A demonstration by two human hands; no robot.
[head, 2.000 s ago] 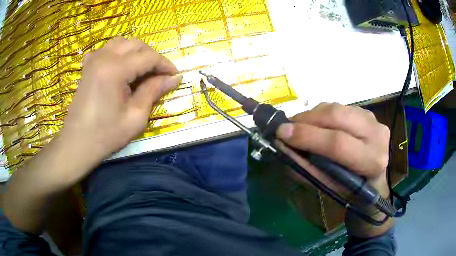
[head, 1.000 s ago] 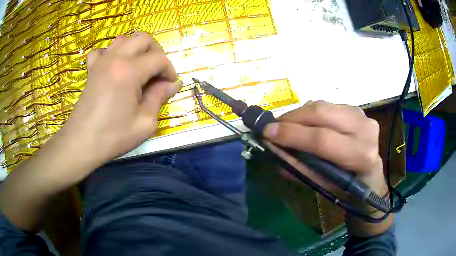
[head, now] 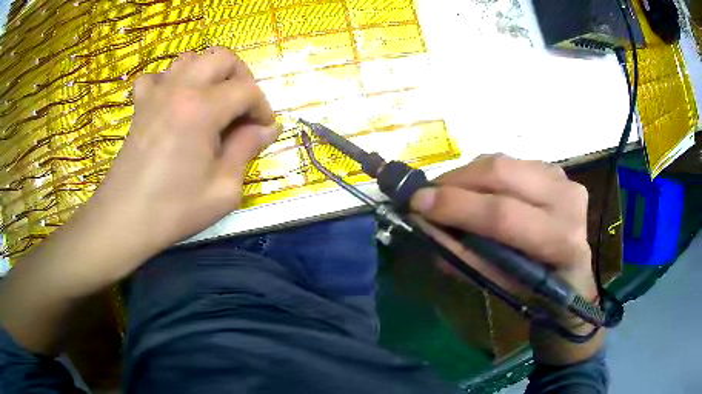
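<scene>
The glossy amber film sheet [head: 385, 38] lies on the white bench top, with rows of dark wavy lead wires [head: 73, 96] on its left part. My right hand [head: 508, 219] holds the soldering iron [head: 346, 146] like a pen, its fine tip over the film just right of my left fingertips. The curved metal feed tube [head: 327, 171] is clamped beside it and ends close to the tip. My left hand [head: 188, 138] pinches thumb and finger together on a thin lead wire, of which a short end shows toward the tip. Glare hides the pad there.
A black box [head: 585, 23] stands at the bench's far right, with a black cord [head: 633, 92] hanging past it. A second amber sheet [head: 666, 96] hangs at the right edge. A blue bin [head: 654, 219] and cardboard are below the bench. My lap is under the front edge.
Since two seconds ago the iron and feed tube have moved slightly left and down, closer to my left fingertips. Since one second ago they have shifted only a little. My left hand is nearly still.
</scene>
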